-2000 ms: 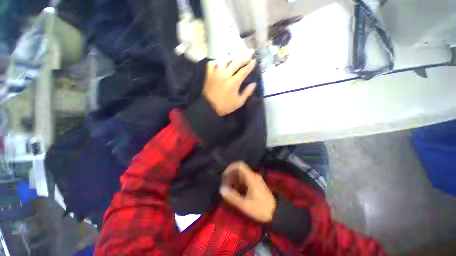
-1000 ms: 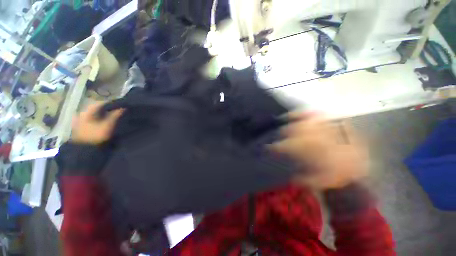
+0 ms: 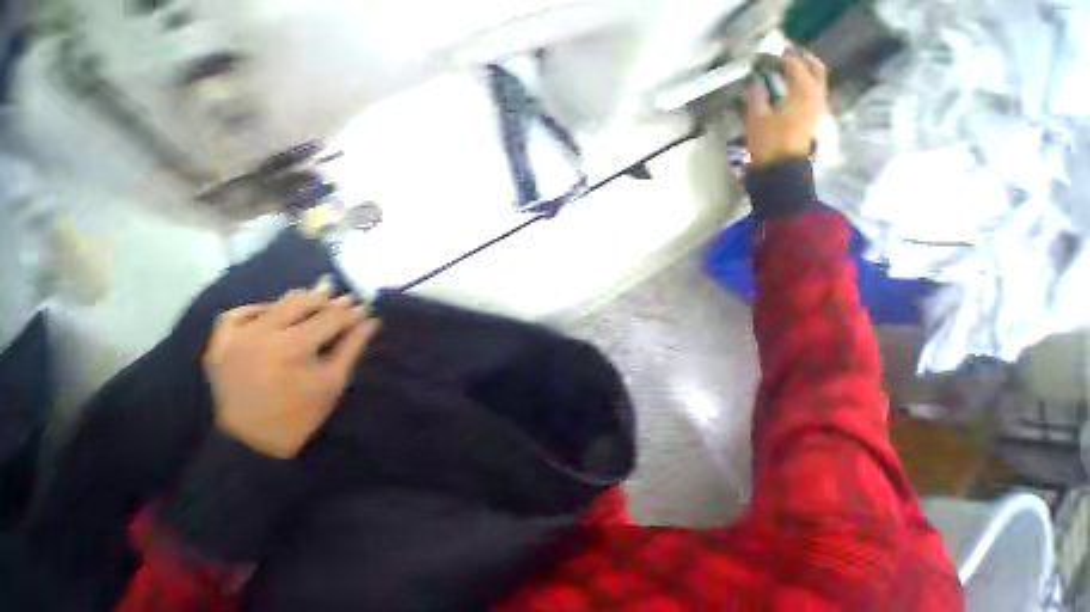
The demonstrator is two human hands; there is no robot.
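A dark denim garment (image 3: 478, 395) lies over the table's front edge and my lap, with a round open end at its right. My left hand (image 3: 287, 365) rests on it below the needle area (image 3: 323, 215), fingertips pinching or pressing the cloth; the view is blurred. My right hand (image 3: 785, 110) is stretched out to the far right end of the machine, fingers curled around a small dark and pale thing I cannot make out. A thin dark strip (image 3: 466, 249) runs along the bed from the garment towards the right.
A folded dark denim loop (image 3: 526, 144) lies on the white machine bed (image 3: 436, 155). The machine head (image 3: 144, 72) is at upper left. Heaped white cloth (image 3: 956, 227) is at the right, with a blue bin or cloth (image 3: 735, 257) below the table's right end. A chair rim (image 3: 1016, 514) shows at lower right.
The view has swung right. The garment, lifted and spread between both hands a second ago, now lies down by the needle under my left hand. My right hand has left it and reached far right.
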